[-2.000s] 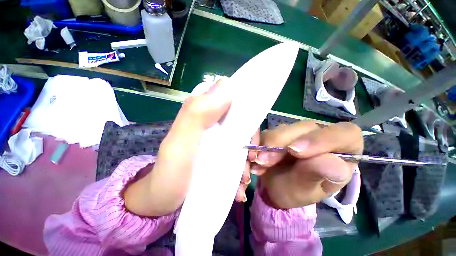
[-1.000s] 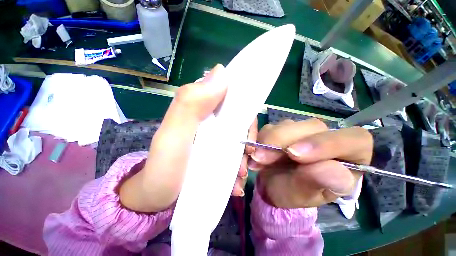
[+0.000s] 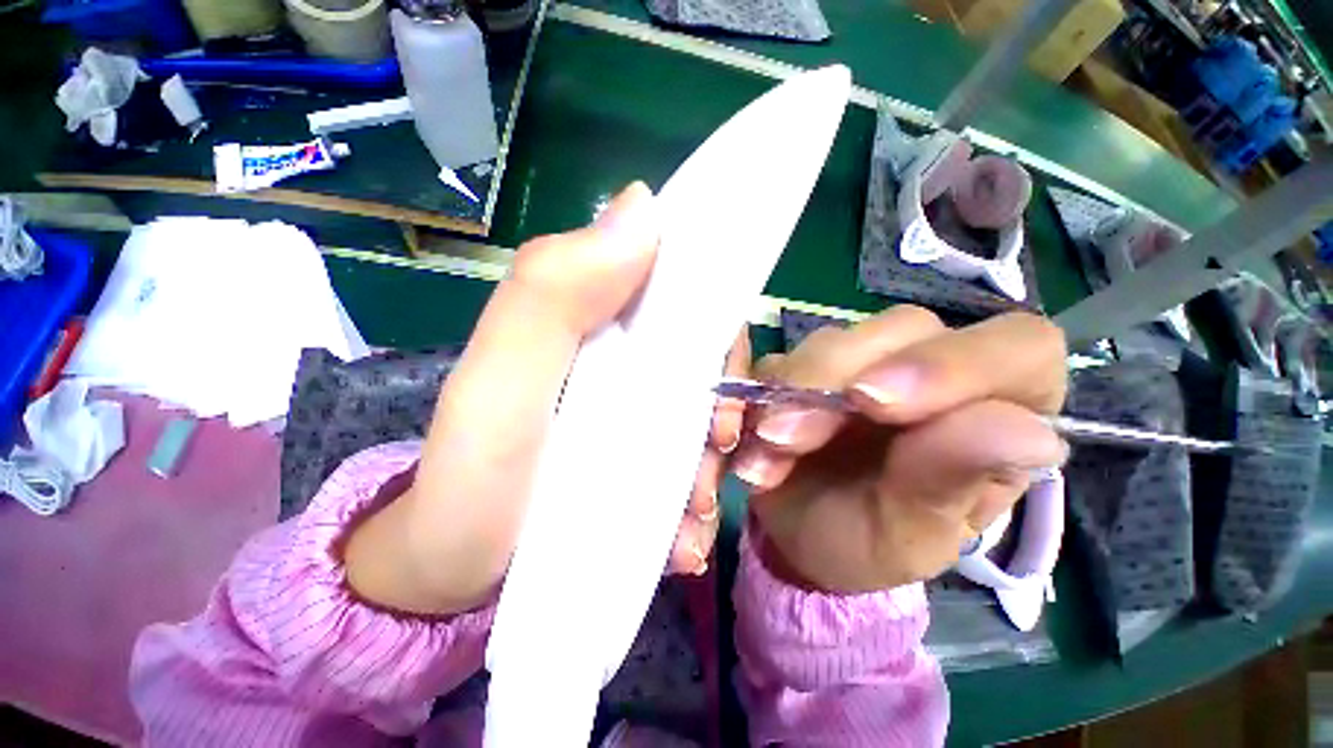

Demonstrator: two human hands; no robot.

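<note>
A white curved headband is held up close to the camera, slanting from lower left to upper right. My left hand is closed around it, thumb on the near side and fingertips showing past its right edge. My right hand holds a thin metal hand tool like a pen. The tool's tip is at the headband's right edge; whether it touches cannot be told. The lower end of the headband is cut off by the frame's bottom edge. Its ear cups are mostly out of view.
Cat-ear headphones lie on dark printed bags on the green bench at right. White sheets lie on the pink mat. At the upper left are a squeeze bottle, a small tube and a blue tray. A metal bar crosses the upper right.
The headband and my left hand have shifted slightly down and left in the view. The tool in my right hand has tilted back towards level and its tip sits slightly higher.
</note>
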